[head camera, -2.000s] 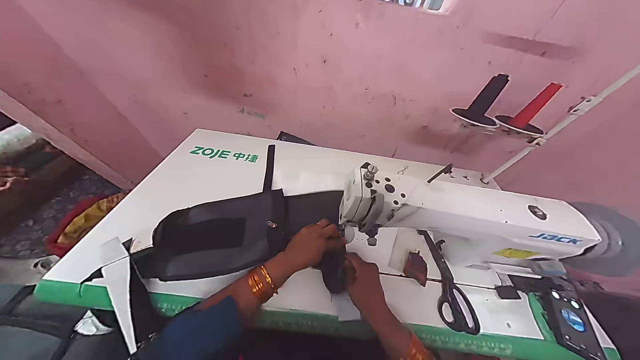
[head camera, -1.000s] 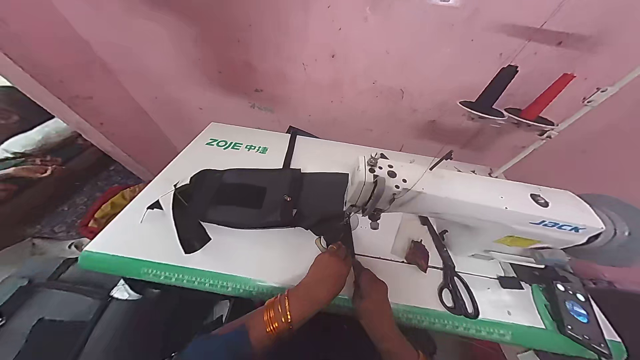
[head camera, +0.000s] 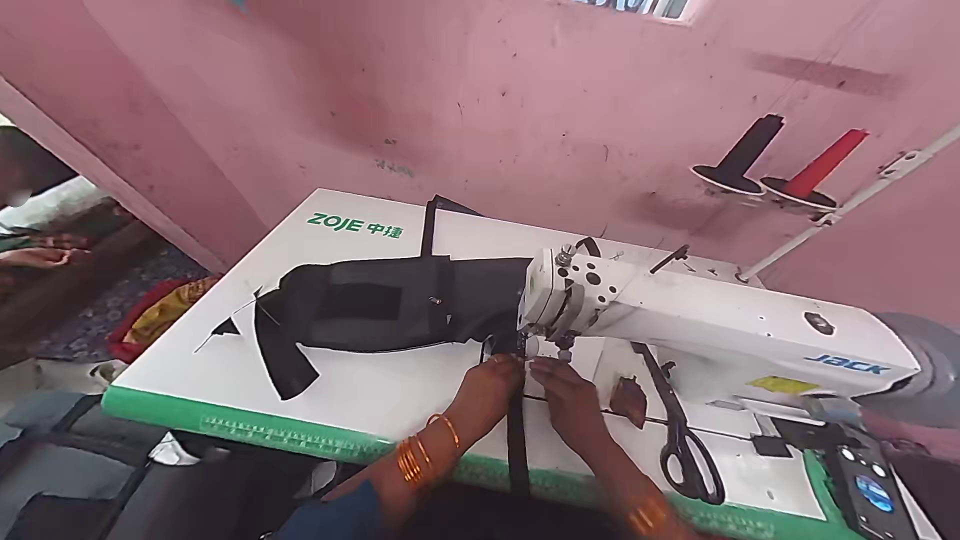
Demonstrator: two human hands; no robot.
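A white Jack sewing machine [head camera: 720, 322] stands on the table, its needle area at the centre. Black fabric piece [head camera: 360, 300] lies left of the machine head, its right end running under it. My left hand [head camera: 491, 390] pinches the black fabric edge just in front of the presser foot, with bangles at the wrist. Close on the other side of a narrow black strap [head camera: 517, 442], my right hand [head camera: 566, 397] has its fingertips at the needle area. The strap hangs over the table's front edge. Fingertips partly hide what each hand grips.
Black-handled scissors [head camera: 686, 457] and a small dark reddish scrap [head camera: 628, 401] lie right of my hands. The white table has a green front edge [head camera: 300, 435]. Black and red thread cones [head camera: 825, 169] stand behind. A person's hand [head camera: 45, 255] shows at far left.
The black fabric has shifted from its place two seconds ago, and its left end now lies folded down. My hands have moved up to the needle area since one second ago, and the strap now hangs straight.
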